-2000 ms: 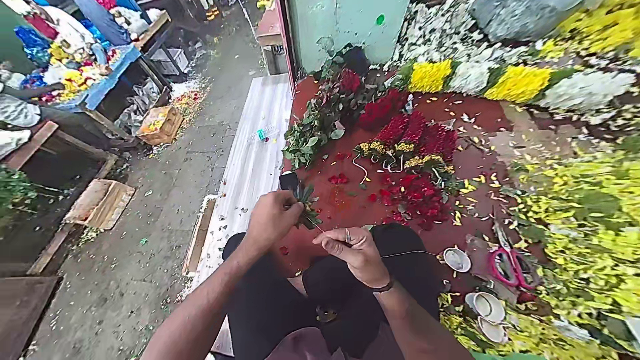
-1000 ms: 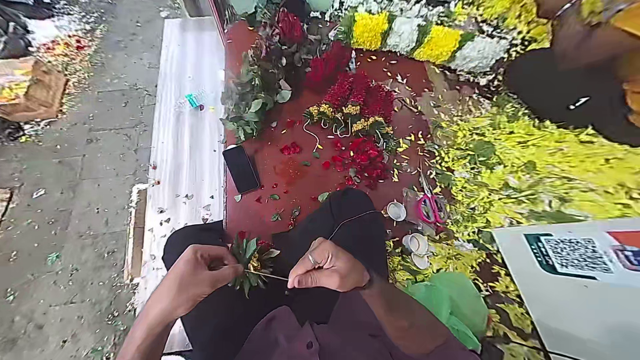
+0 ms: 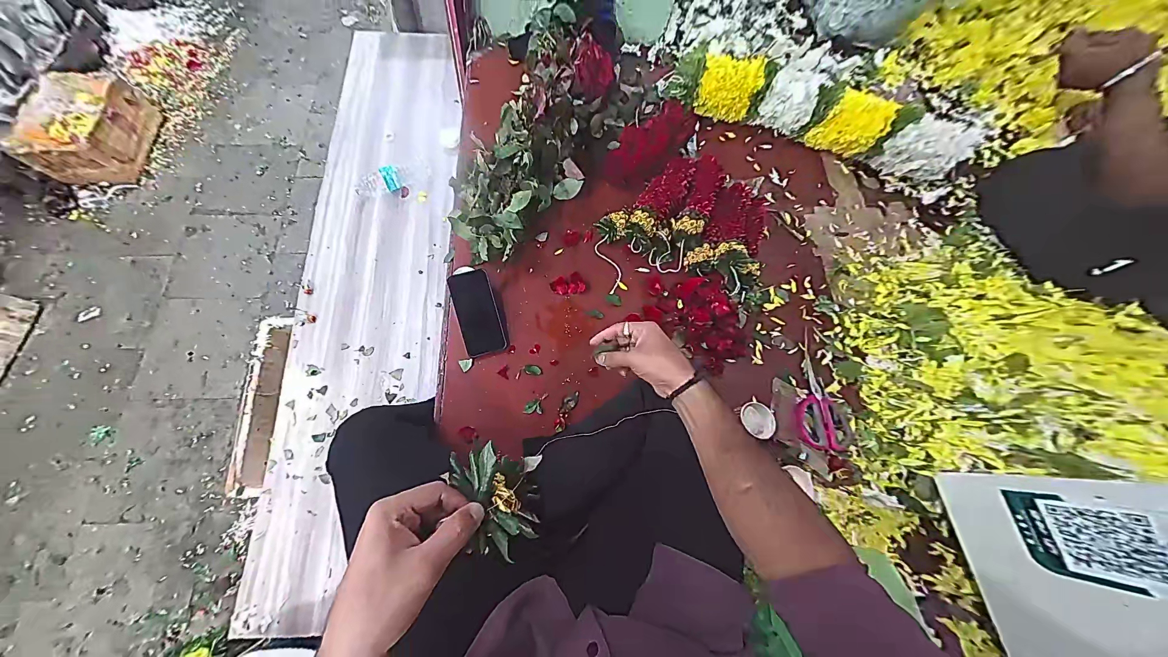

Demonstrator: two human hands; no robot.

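Observation:
Over my lap, my left hand (image 3: 415, 538) pinches a small bunch of green leaves with golden-yellow trim (image 3: 497, 502). A thin thread (image 3: 598, 426) runs from near the bunch across my dark trousers toward my right wrist. My right hand (image 3: 639, 351) reaches over the red surface, fingers bent; a small green bit seems to be at its fingertips. Just beyond it lie loose red petals (image 3: 703, 319) and red flower tassels with yellow-and-green ends (image 3: 703, 201). Leafy stems (image 3: 520, 182) lie at the back left of the red surface.
A black phone (image 3: 477, 312) lies left of my right hand. Pink-handled scissors (image 3: 822, 420) and a small white cup (image 3: 757, 420) are at the right. Yellow flowers (image 3: 1004, 356), a striped garland (image 3: 849, 121) and a board with a printed code (image 3: 1049, 557) stand beyond. Another person's arm (image 3: 1127, 146) is upper right.
My right hand has left the leafy bunch and moved forward over the red surface toward the petals. My left hand still holds the bunch. The view has swung rightward since the oldest frame.

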